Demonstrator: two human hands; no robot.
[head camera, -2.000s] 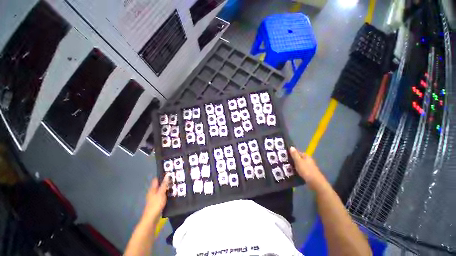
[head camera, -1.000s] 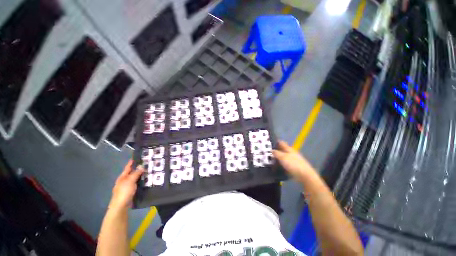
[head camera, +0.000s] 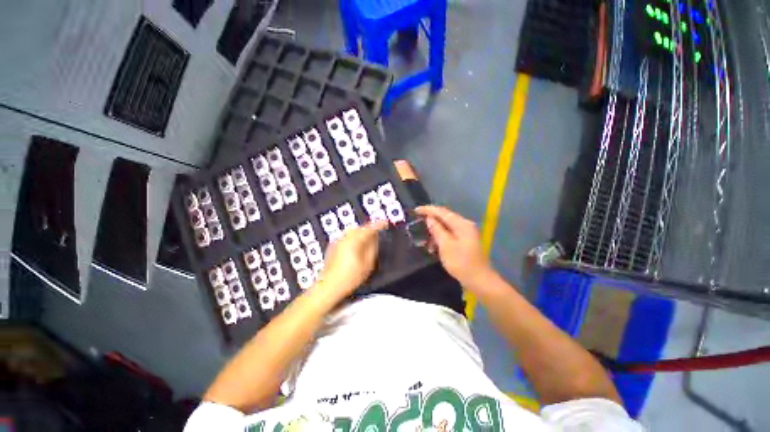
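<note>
A black compartment tray (head camera: 314, 202) lies tilted in front of me, filled with small white squarish units with round centres. An empty black grid tray (head camera: 304, 80) lies beyond and partly under it. My right hand (head camera: 453, 240) is at the tray's right edge and grips a small dark-faced unit (head camera: 417, 229) between its fingers. My left hand (head camera: 353, 256) is over the near row, fingertips at the rightmost near pocket, where several units (head camera: 382, 204) lie. Whether its fingers hold a unit is hidden.
A blue plastic stool (head camera: 393, 13) stands beyond the trays. A grey rack (head camera: 84, 84) with dark shelves is at left. Wire racks (head camera: 642, 169) with green and blue lights are at right, with black stacked trays (head camera: 553, 42) beside them. A red hose-like thing (head camera: 701, 361) crosses at lower right.
Both hands have left the tray's side edges. The left has moved over the near row; the right now holds a dark-faced unit. The tray appears further left and more turned, and the view has shifted.
</note>
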